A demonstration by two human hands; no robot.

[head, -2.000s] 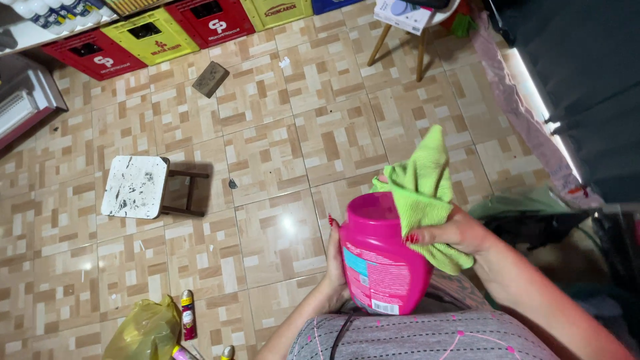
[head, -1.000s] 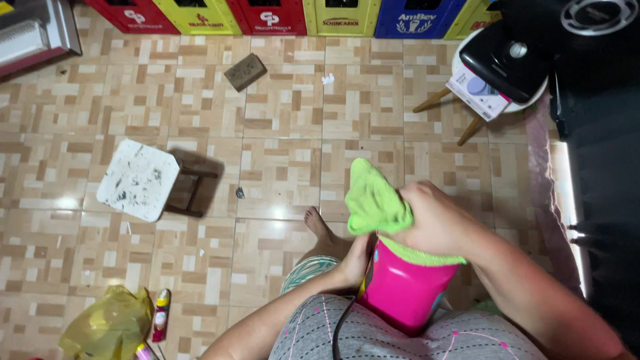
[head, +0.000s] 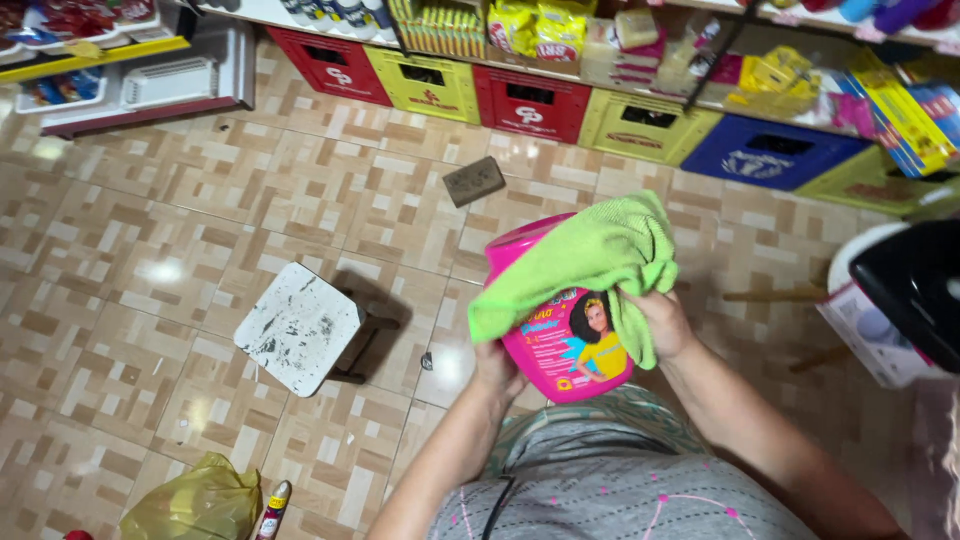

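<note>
A pink plastic jar with a printed front label (head: 555,375) is tilted in front of my body. My left hand (head: 496,371) grips its lower left side. At its right side my right hand (head: 660,322) clutches a green microfiber cloth (head: 577,255), which drapes across the jar's shoulder and upper label and hides part of both. The jar's lid shows partly above the cloth. Some fingers of both hands are hidden behind the jar and the cloth.
A stool with a stained white seat (head: 300,330) stands at left. Below it lie a yellow plastic bag (head: 195,502) and a spray can (head: 274,510). A brown block (head: 475,182) is on the tiled floor. Crates, including a red one (head: 531,101), line the shelf base; a white stool (head: 844,255) holds a box.
The jar has turned so that its illustrated label shows, and it is held farther from my body. The cloth has spread over its upper part. The view has shifted toward the shelves.
</note>
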